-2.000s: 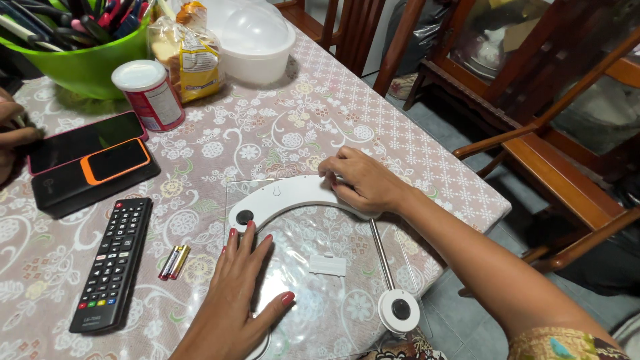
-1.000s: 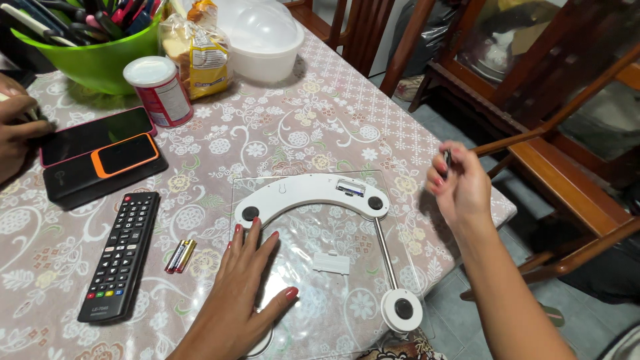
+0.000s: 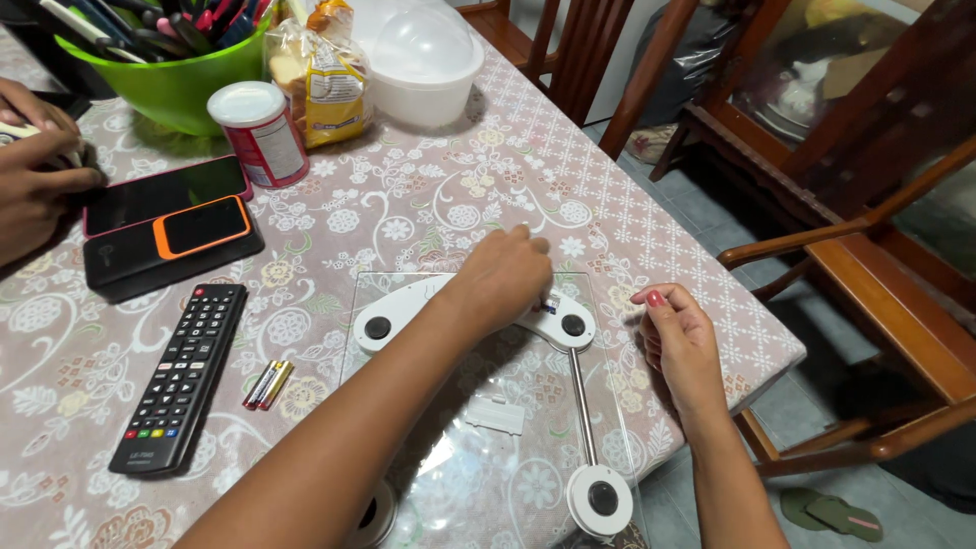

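Note:
A glass bathroom scale with white plastic parts [image 3: 400, 306] lies underside up on the table, its round black feet showing. My left hand [image 3: 507, 278] is over the curved white part, its fingertips at the battery compartment [image 3: 550, 305], where part of a battery shows. Those fingertips are mostly hidden, so what they grip cannot be told. To the right of the scale, my right hand [image 3: 675, 335] is raised with its fingers curled; whether something is inside is unclear. A small white battery cover [image 3: 496, 415] rests on the glass. Two AA-type batteries [image 3: 268, 385] lie left of the scale.
At left are a black remote control [image 3: 179, 377], a phone [image 3: 171, 194], a black case [image 3: 175, 259] with an orange-rimmed device, and another person's hands [image 3: 38, 164]. Behind stand a red can [image 3: 259, 137], bread bag [image 3: 328, 84], green bowl [image 3: 168, 84] and white tub [image 3: 427, 84]. A wooden chair [image 3: 892, 305] stands right.
My left hand has moved from the scale's left part to its battery compartment. My right hand was over the compartment two seconds ago, then lifted away to the right, where it remains.

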